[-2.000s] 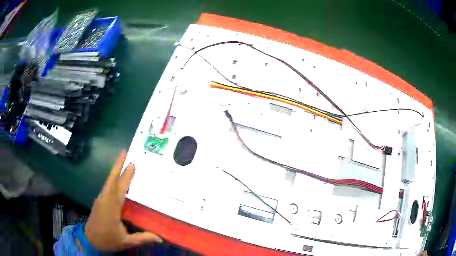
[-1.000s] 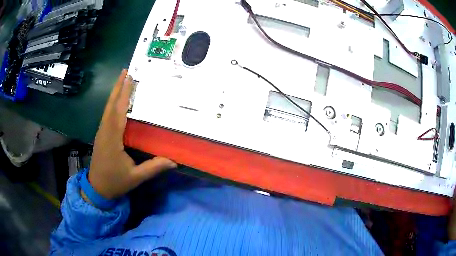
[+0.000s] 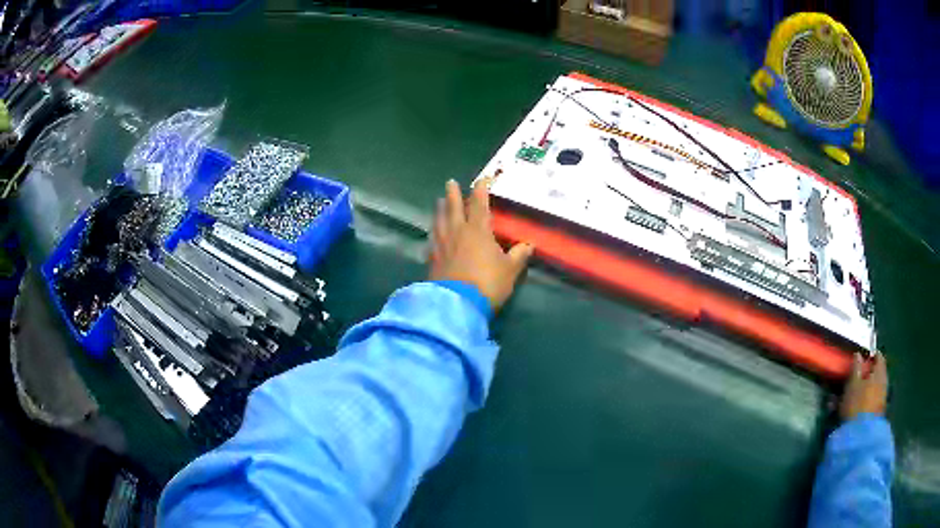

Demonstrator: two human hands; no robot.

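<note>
The white rear chassis (image 3: 608, 186) lies on a red-orange foam slab (image 3: 618, 270) on the green bench, farther from me at the right. It bears a small green circuit board (image 3: 532, 154), a black oval speaker (image 3: 569, 157), a red-black wire harness (image 3: 660, 184) and a multicolour cable (image 3: 660, 144). My left hand (image 3: 472, 245) is at the slab's near left corner, fingers apart, thumb along its front side. My right hand (image 3: 866, 386) touches the slab's near right corner, with its fingertips partly hidden at the edge.
Metal brackets (image 3: 196, 309) lie piled at the left beside blue bins (image 3: 332, 232) of dark and silver screws. A yellow-and-blue fan (image 3: 821, 83) stands at the back right, and a brown box (image 3: 618, 29) at the back. Another red-edged panel (image 3: 108, 46) is at the far left.
The slab and chassis are now farther away and to the right on the bench, with both my hands at the near corners. My arms are extended, and the view has widened to the bins and fan.
</note>
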